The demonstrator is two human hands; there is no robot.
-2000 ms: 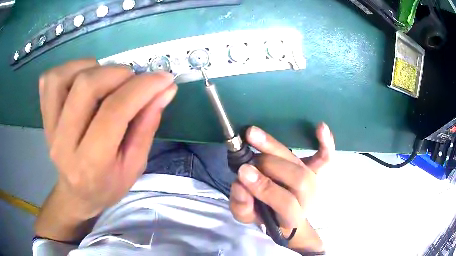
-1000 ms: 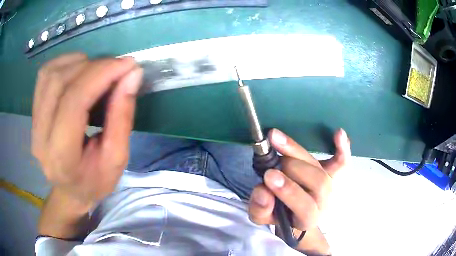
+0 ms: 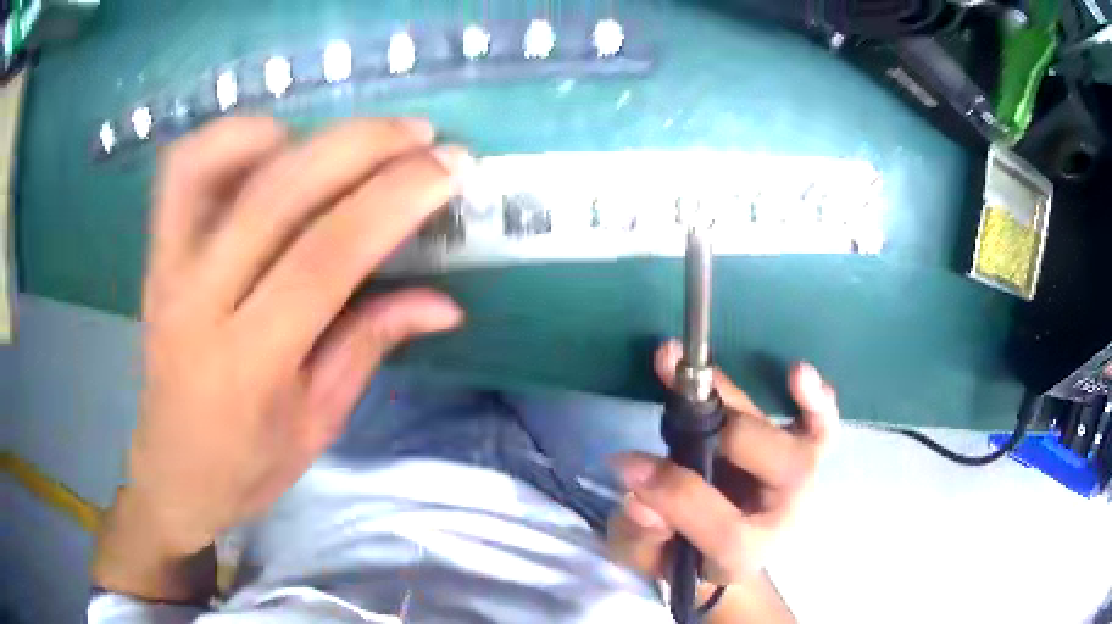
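Note:
The white strip (image 3: 780, 207) lies across the green mat, with several round seats, overexposed and blurred. My left hand (image 3: 274, 305) is over its left end, fingers at the upper edge and thumb apart below the lower edge; blur hides whether it grips the strip or a wire. My right hand (image 3: 732, 488) holds the soldering iron (image 3: 696, 305) by its black grip like a pen. The iron's tip is at the strip, right of its middle; contact is unclear.
A black strip (image 3: 366, 70) with a row of bright round parts lies behind the white strip. At the right are a yellow sponge (image 3: 1008, 250) in a small tray, a green part (image 3: 1028, 79), a blue plastic piece (image 3: 1058, 461) and a black cable.
The white strip has moved right relative to the black strip. My left hand's thumb has opened away from its fingers. The iron has moved right along the strip and stands more upright in view.

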